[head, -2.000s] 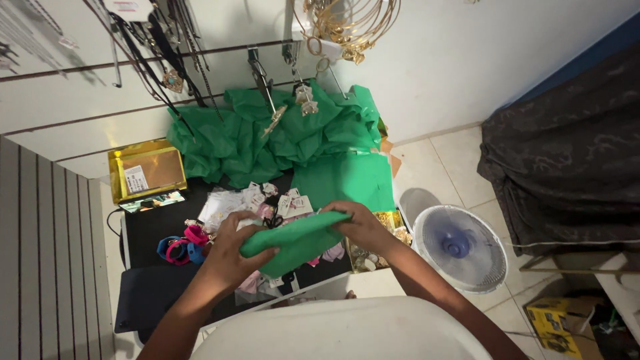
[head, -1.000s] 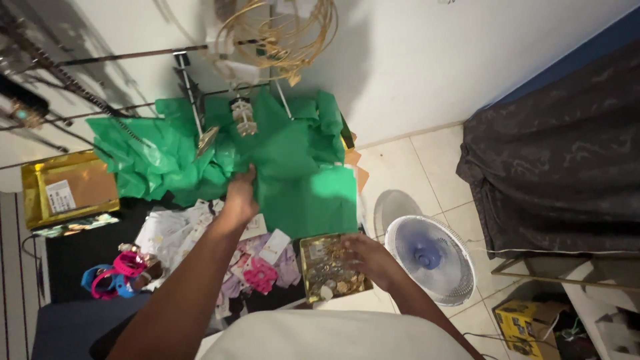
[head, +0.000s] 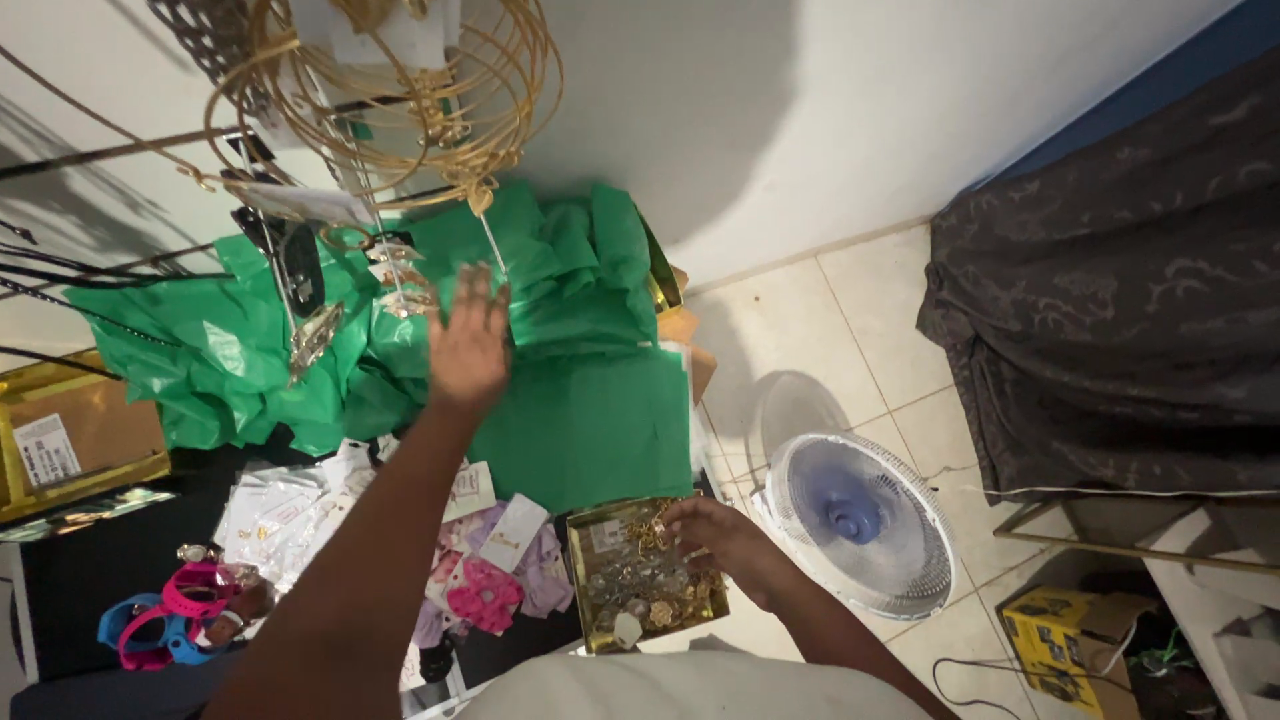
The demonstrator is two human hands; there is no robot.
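My left hand (head: 470,340), slightly blurred, lies palm down over crumpled green plastic sheeting (head: 270,360), its fingers apart. Below it a flat, folded green plastic piece (head: 590,430) rests on the black table. At the right my right hand (head: 715,545) is over the edge of a gold box (head: 574,580) full of jewelry, its fingertips beside gold-coloured pieces (head: 650,530); whether they grip any is unclear. Left of the box are a pink scrunchie (head: 485,594), lilac fabric pieces (head: 545,570), white jewelry cards (head: 270,510), and pink and blue wristbands (head: 170,625).
Gold bangles (head: 400,130) and hair clips (head: 290,260) hang from wall hooks above the table. Another gold box (head: 85,440) stands at the left. Right of the table, a white fan (head: 855,525) stands on the tiled floor, near a dark cloth (head: 1120,270) and a yellow box (head: 1050,640).
The green piece held in both hands two seconds ago is out of them. Since one second ago, my left hand has moved up over the crumpled sheeting. The view has shifted.
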